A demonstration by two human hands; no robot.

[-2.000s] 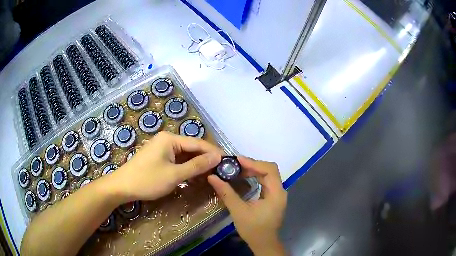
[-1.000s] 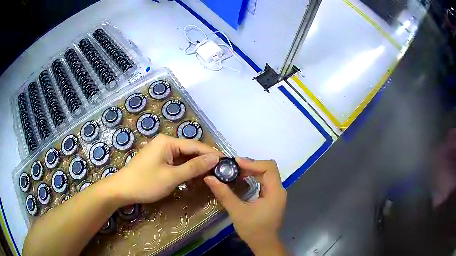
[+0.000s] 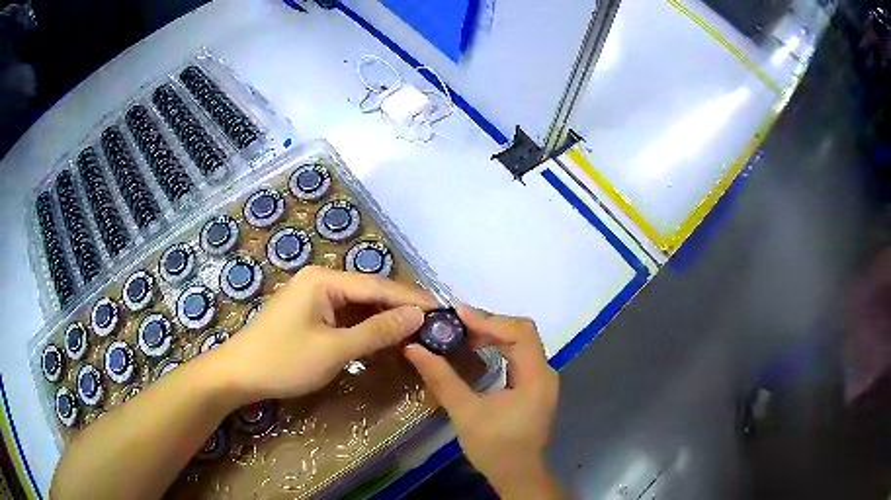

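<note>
A small round black lens unit point(image 3: 442, 332) is held between the fingertips of both hands, its shiny round face turned up, above the right part of the near tray. My left hand point(image 3: 318, 337) pinches its left side with thumb and forefinger. My right hand point(image 3: 503, 391) grips its right side. The near blister tray point(image 3: 366, 430) is clear over brown, with rows of lens units such as one at its top corner point(image 3: 310, 182). My left forearm hides part of the rows.
The far blister tray point(image 3: 262, 115) holds black rings point(image 3: 156, 142) in seven rows. A white cable with a small box point(image 3: 404, 104) lies on the white bench point(image 3: 479, 210). A metal partition post point(image 3: 576, 83) and blue folder point(image 3: 430, 21) stand beyond.
Both hands stay in nearly the same place on the lens unit. Its face has tilted slightly and looks darker. The trays have shifted slightly downward in the view.
</note>
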